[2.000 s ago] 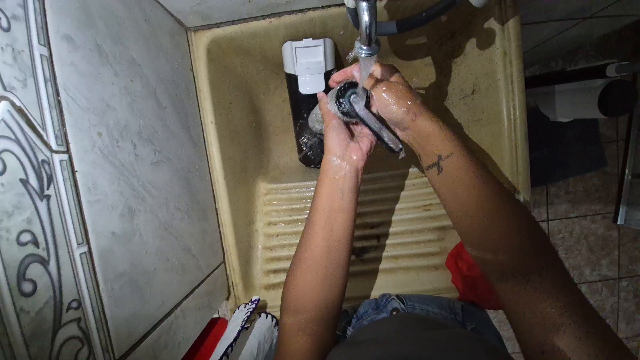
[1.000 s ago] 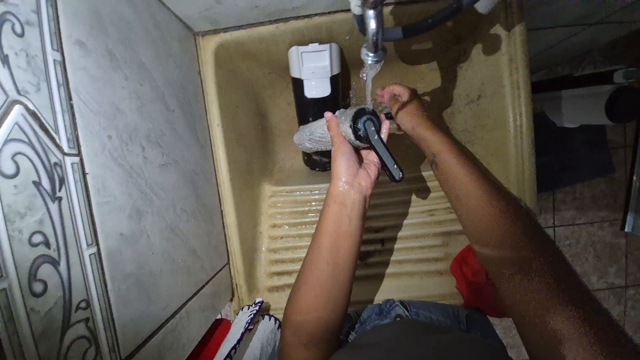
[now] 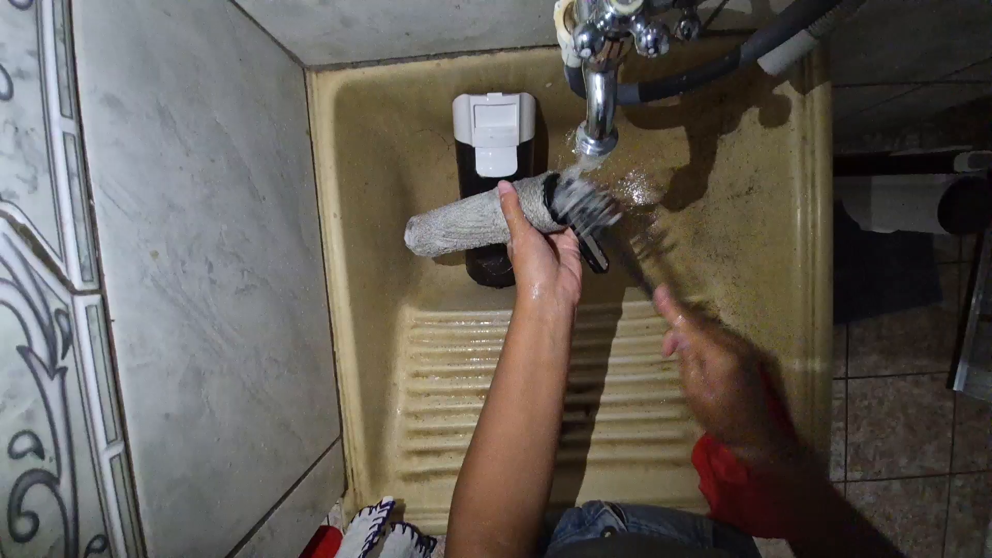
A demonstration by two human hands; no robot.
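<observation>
My left hand [image 3: 542, 260] grips a wet grey fabric-covered roller [image 3: 480, 221] under the metal faucet [image 3: 598, 136]. The roller lies nearly level, its rounded end to the left; at its right end are a dark rim and a black tab [image 3: 593, 252]. Water runs onto that end and splashes. My right hand [image 3: 709, 360], blurred by motion, is lower right of the roller; a dark blurred streak reaches from near its fingertips toward the roller end, and whether the hand holds it cannot be told. Behind the roller a black container with a white lid [image 3: 496, 128] lies in the sink.
The yellowed laundry sink [image 3: 329, 256] has a ribbed washboard slope [image 3: 465, 387] at the near side. A grey hose [image 3: 690, 85] curves behind the faucet. Marbled wall tiles [image 3: 209, 232] stand at the left. Red cloth [image 3: 721, 473] shows beneath my right forearm.
My right hand has moved from beside the faucet stream down toward the near right. The roller, mostly hidden two seconds ago, now shows along its length in my left hand.
</observation>
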